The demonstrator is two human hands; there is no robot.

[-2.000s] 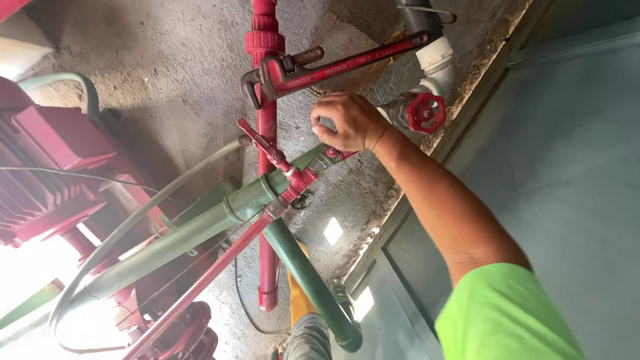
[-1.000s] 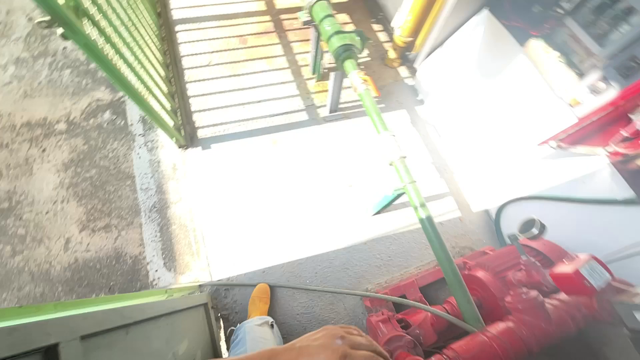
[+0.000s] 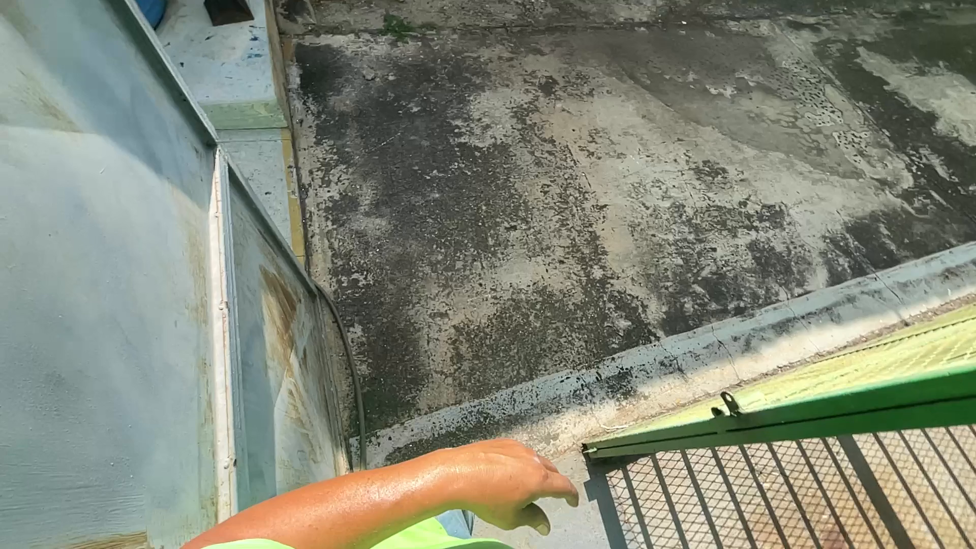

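My left hand (image 3: 507, 484) reaches in from the lower left, below a bright green sleeve. Its fingers are bent, the thumb stands apart from them, and nothing shows in its grasp. Just right of the fingertips is the near end of a green metal gate (image 3: 839, 412); a gap separates the two. A small metal lug (image 3: 730, 404) sticks up from the gate's frame. To the left of the forearm stands a grey-blue metal panel (image 3: 99, 305) with rust-brown stains. My right hand is out of view.
Stained concrete ground (image 3: 572, 191) spreads ahead, bordered by a low painted curb (image 3: 686, 354) running up to the right. A thin hose (image 3: 352, 366) lies along the panel's foot. At the top left is a pale ledge (image 3: 229, 69). Barred, meshed shadows fall at the lower right.
The view has swung away from the red pump machinery, green pipes and pipe wrench to the outdoor ground and gate. The right hand, seen near the pipes at first, has left the view.
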